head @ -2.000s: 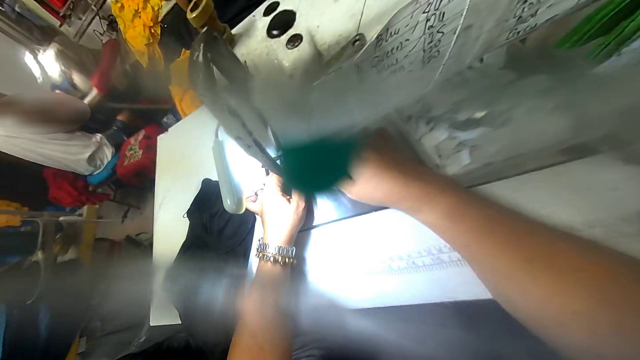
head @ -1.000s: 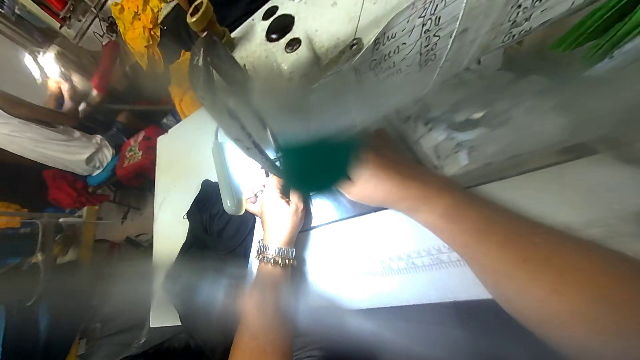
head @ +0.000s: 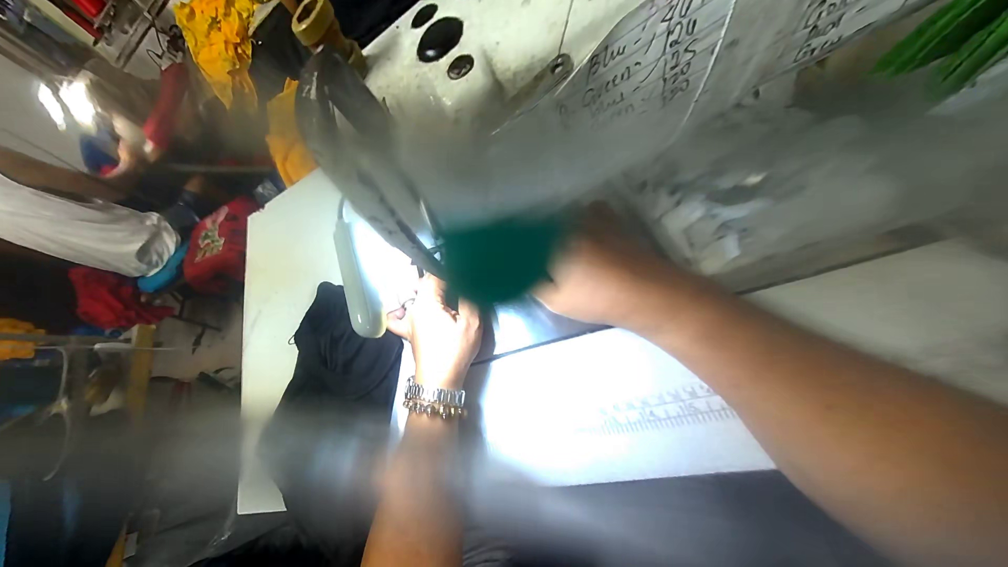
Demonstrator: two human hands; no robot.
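Observation:
My left hand point(head: 441, 327), with a metal watch or bracelets at the wrist, is at the brightly lit needle area of a sewing machine point(head: 472, 94). Its fingers are bent close to dark fabric; the grip is partly hidden. My right hand point(head: 594, 276) is beside a blurred dark green patch point(head: 500, 256), which covers its fingertips. Black fabric point(head: 342, 354) lies on the white table left of my left hand. A pale, rounded lamp-like piece point(head: 361, 276) stands just beside the left fingers.
A printed ruler scale point(head: 669, 409) runs along the white table point(head: 264, 315). Handwritten paper point(head: 646, 71) lies at the machine; green material point(head: 945, 47) is at upper right. Yellow cloth point(head: 216, 39) and a thread cone point(head: 313, 22) are behind. Another person in white clothing point(head: 87, 224) is at left.

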